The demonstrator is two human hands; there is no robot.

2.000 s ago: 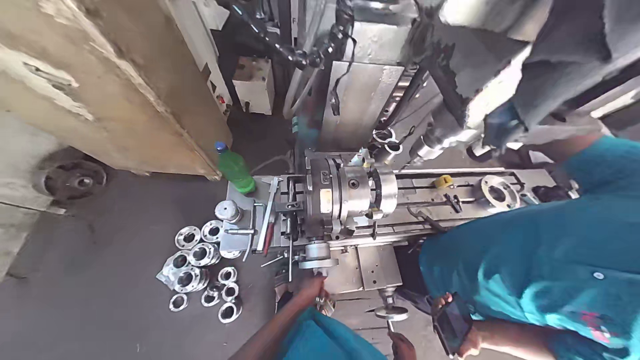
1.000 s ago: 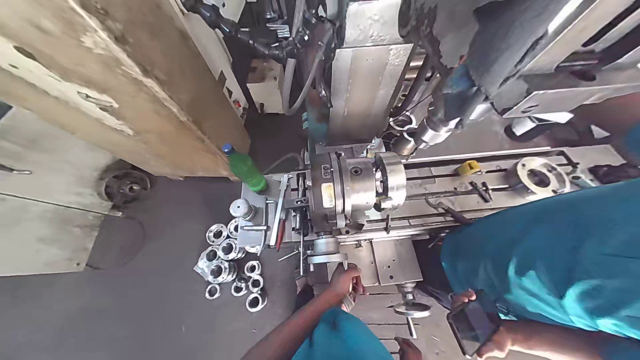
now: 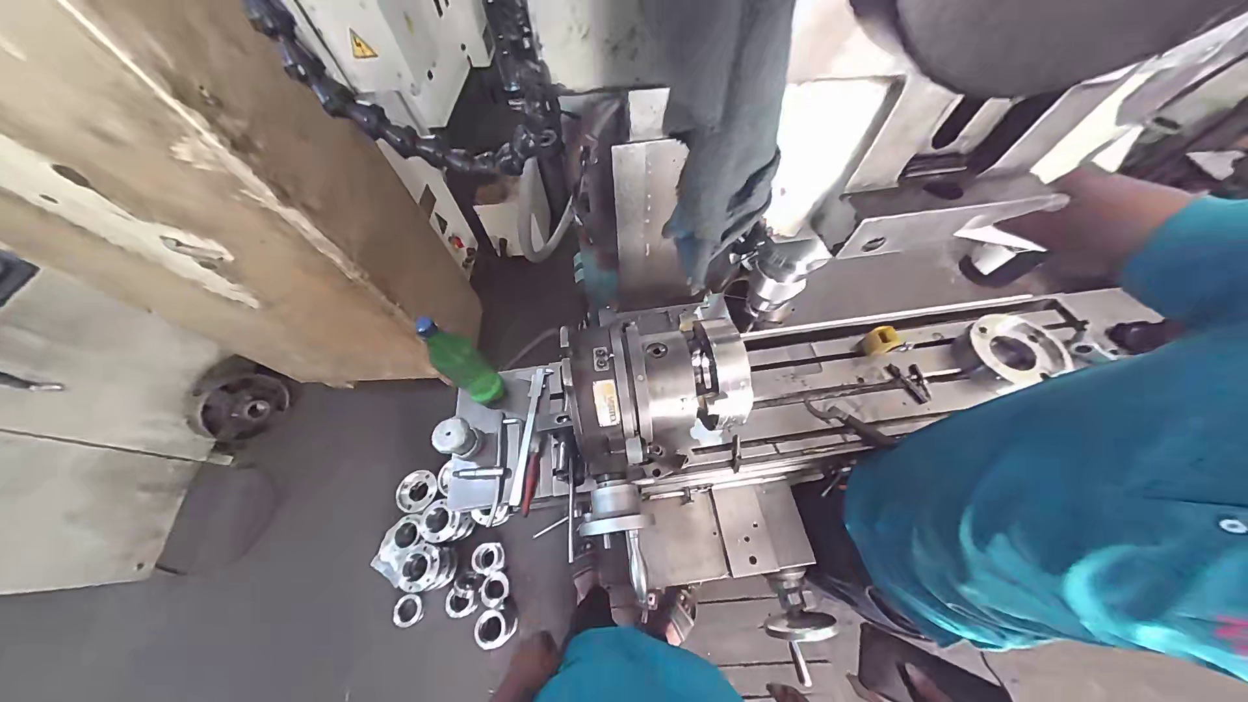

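My left hand (image 3: 531, 665) is low at the bottom edge, beside my teal shirt, partly cut off; its fingers are unclear. Part of what looks like my right hand (image 3: 786, 692) shows at the bottom edge, mostly out of frame. Above my left hand is the handwheel (image 3: 614, 525) of a rotary indexing fixture, its crank handle (image 3: 639, 567) bare. The fixture carries a chuck (image 3: 663, 380) with a machined metal ring (image 3: 726, 373) at its jaws. To the left, a metal plate (image 3: 473, 492) bears a hammer-like tool (image 3: 480, 473), a wrench (image 3: 529, 429) and a red-handled tool (image 3: 530, 483).
A green bottle (image 3: 463, 363) and a round metal part (image 3: 456, 438) stand at the left. Several metal rings (image 3: 419, 565) lie below. A flanged ring (image 3: 1014, 351) and yellow object (image 3: 881, 340) rest on the machine table (image 3: 809, 375). A co-worker (image 3: 1053, 497) leans in from the right, holding a dark phone-like device (image 3: 921, 668).
My left hand has left the crank handle area and moved down toward my body. The co-worker has leaned farther over the table. The view has shifted.
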